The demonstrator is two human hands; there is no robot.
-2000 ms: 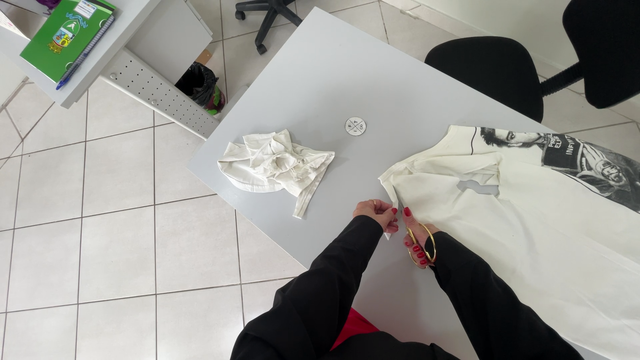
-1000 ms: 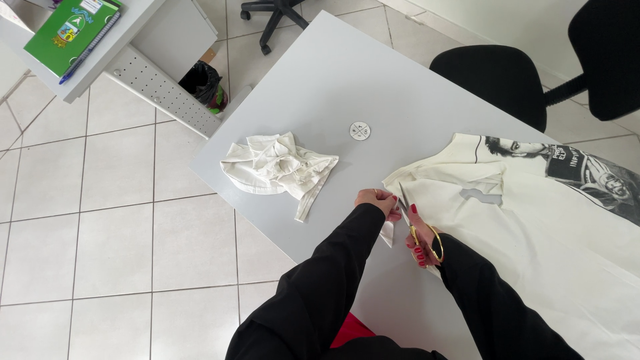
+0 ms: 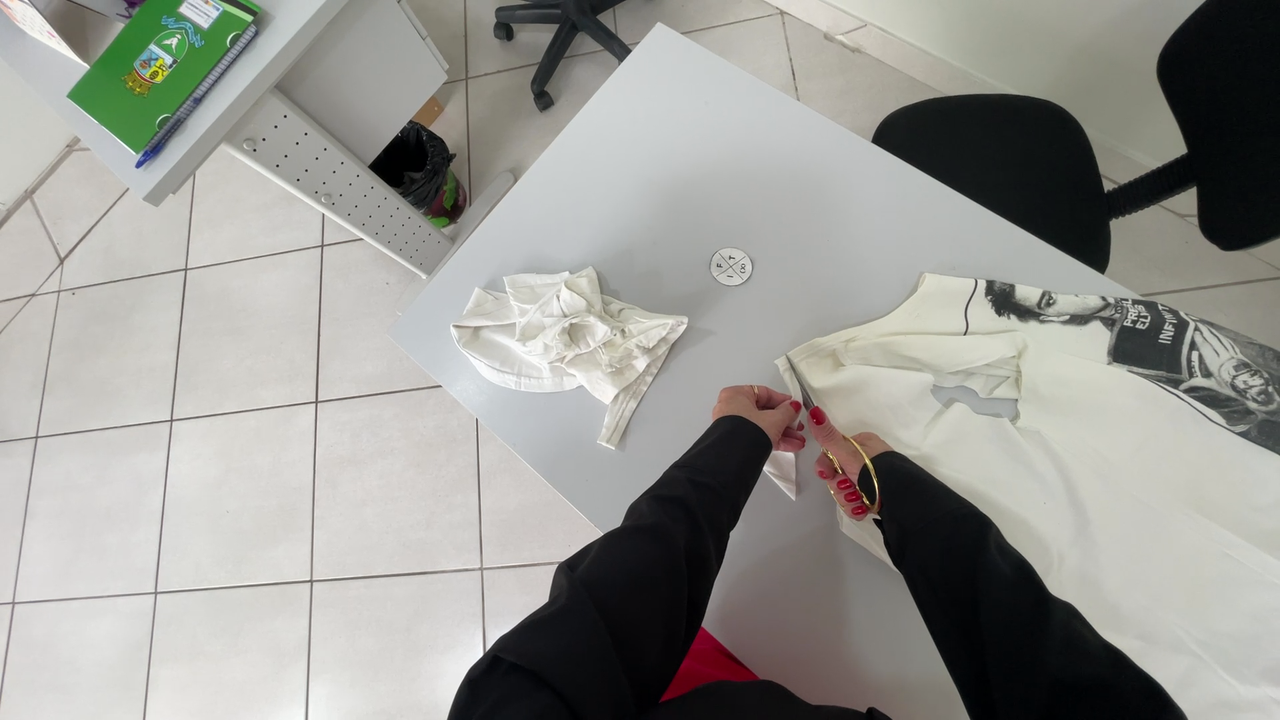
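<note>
A white garment (image 3: 1050, 500) with a black-and-white printed picture lies spread over the right part of the grey table. My left hand (image 3: 762, 412) pinches a narrow strip of its fabric (image 3: 783, 474), whose pointed end hangs below the fingers. Gold-handled scissors (image 3: 870, 470) are in my right hand (image 3: 845, 462), and their blades lie at the garment's left edge, just right of my left hand. How far the blades are apart cannot be told. A crumpled piece of white fabric (image 3: 575, 335) rests on the table to the left of both hands.
A round white disc with markings (image 3: 731, 266) lies on the grey table (image 3: 680, 150). Black chairs (image 3: 1000, 165) stand beyond its right edge. At the upper left, a second desk (image 3: 300, 60) carries a green notebook (image 3: 150, 70) and a blue pen (image 3: 180, 125); a lined bin (image 3: 420, 170) stands beside it.
The scissor blades have moved up along the garment's left edge, and the strip under my left hand hangs longer than two seconds ago. The crumpled fabric has stayed in place.
</note>
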